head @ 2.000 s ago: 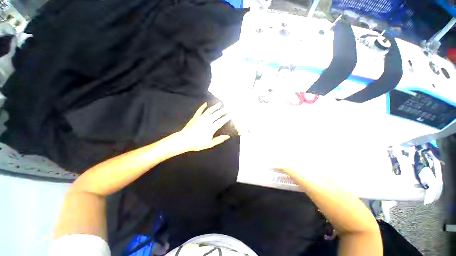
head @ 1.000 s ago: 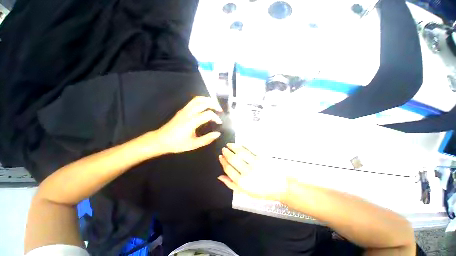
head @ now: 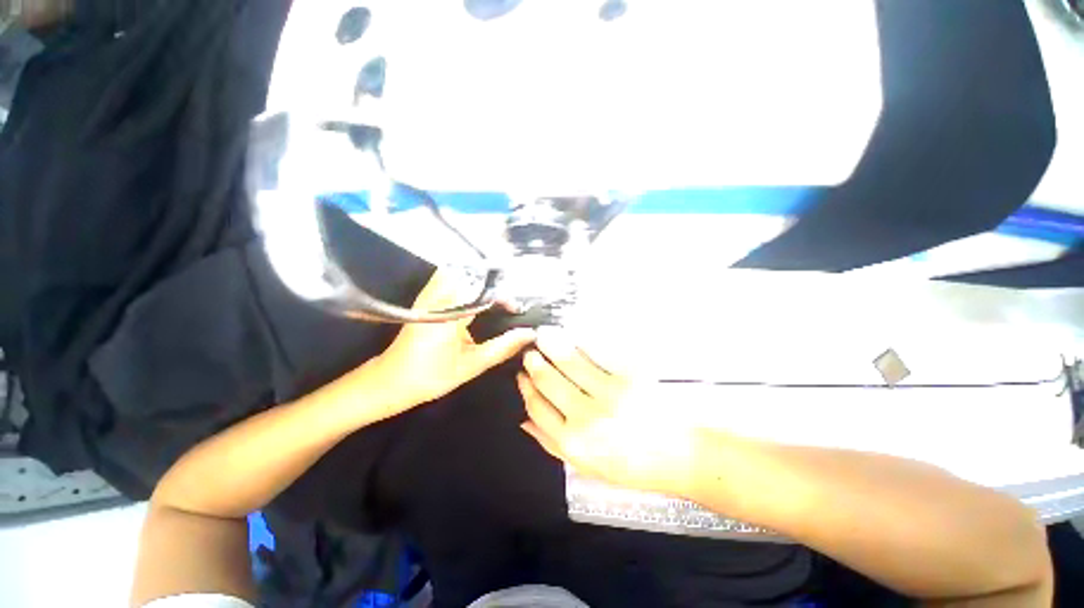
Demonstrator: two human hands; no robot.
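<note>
The black garment [head: 178, 344] lies left of and under my hands and hangs down toward my lap. The white sewing machine head [head: 618, 119] with a blue stripe stands in front of me. My left hand [head: 446, 344] lies on the cloth with its fingertips close to the presser foot area [head: 541, 303], partly behind shiny metal. My right hand [head: 594, 410] rests at the cloth's right edge, fingertips together just below the needle area. I cannot tell whether either hand pinches the cloth. The needle itself is lost in glare.
A shiny curved guard [head: 297, 267] arcs over my left fingers. Black bands [head: 939, 154] wrap the machine arm. A small brown diamond mark [head: 890, 367] is on the white bed. A ruler tape [head: 666, 511] runs along the front edge. Blue parts [head: 260, 531] show below the cloth.
My head view has moved closer to the machine head. My right hand has come from the table's front edge to beside my left hand. My left fingertips are now nearer the presser foot.
</note>
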